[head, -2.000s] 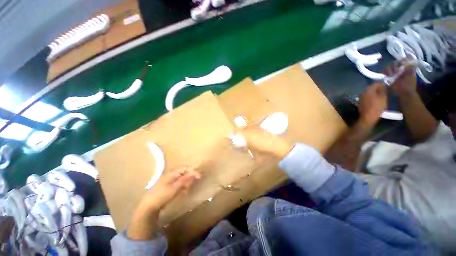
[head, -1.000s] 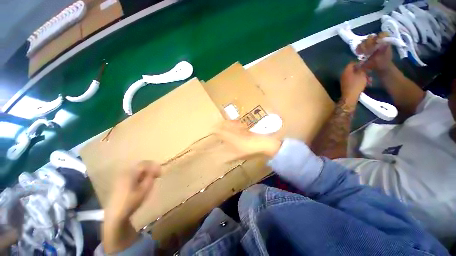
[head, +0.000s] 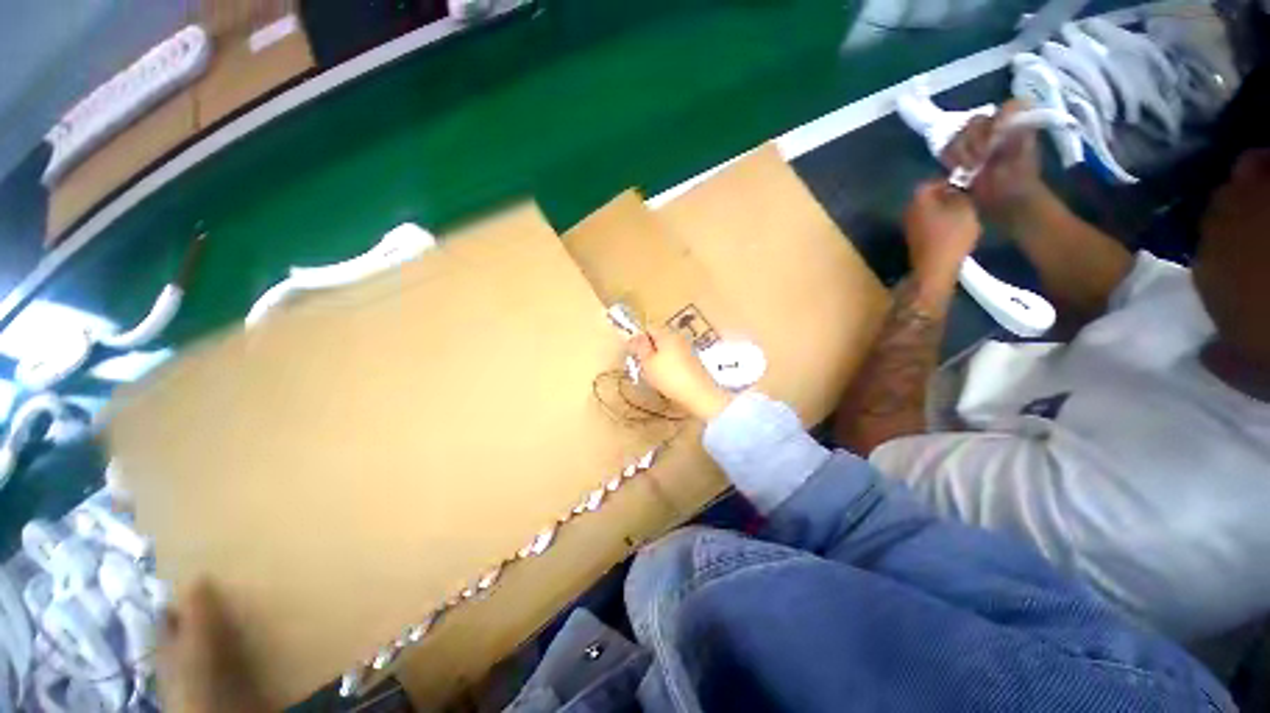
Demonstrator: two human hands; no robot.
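Note:
My right hand (head: 671, 376) is over the middle of the cardboard. Its fingertips pinch a small white piece (head: 634, 368), with thin dark and reddish wires (head: 627, 401) looped on the cardboard below. A white rounded housing end (head: 735, 365) lies just right of this hand; whether the hand touches it is unclear. My left hand (head: 209, 648) is blurred at the lower left of the large cardboard sheet (head: 376, 418); its fingers and any hold cannot be made out. Several small whitish bits (head: 543, 538) line the sheet's lower edge.
A green belt (head: 627, 91) runs behind the cardboard, with a white housing pair (head: 341, 268) partly hidden by the sheet. A pile of white housings (head: 77, 599) is at lower left. A co-worker's hands (head: 961, 195) hold a white part, beside another pile (head: 1114, 84).
My left hand has moved left and down. The large sheet's left part now reaches further left and covers more of the housing pair. A wire loop and a row of whitish bits now show.

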